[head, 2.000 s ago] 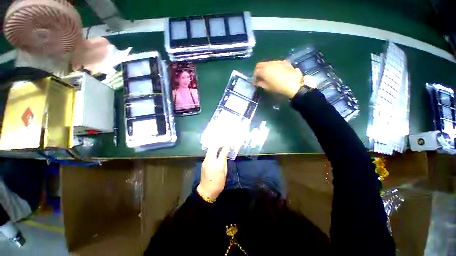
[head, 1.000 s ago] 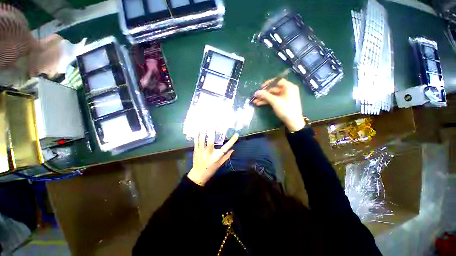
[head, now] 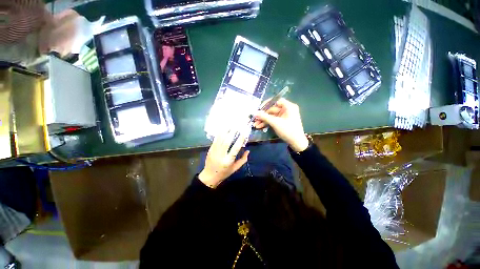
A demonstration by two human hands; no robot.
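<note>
The four-up display panel strip [head: 245, 79] lies tilted on the green mat in front of me, its lower part washed out by glare. My left hand [head: 222, 160] lies flat with spread fingers over its near end. My right hand [head: 281, 122] holds thin tweezers [head: 275, 97] at the strip's right side; their rear end points up and right. The tip is near the strip's right edge, and glare hides whether it holds a pad. The pad sheet beside the strip is hard to make out in the glare.
Stacked panels [head: 132, 84] stand left, with more stacked panels [head: 205, 13] at the far side. A smartphone [head: 177, 63] lies between. A dark panel tray [head: 339, 55] and spare pad sheets [head: 411, 71] lie right. Boxes [head: 71, 97] are at left. Clear plastic scrap [head: 387, 202] fills an open carton below.
My right hand has come from beside the dark tray to the strip's lower right edge, with the tweezers. My left hand remains at the near end. The camera view has shifted.
</note>
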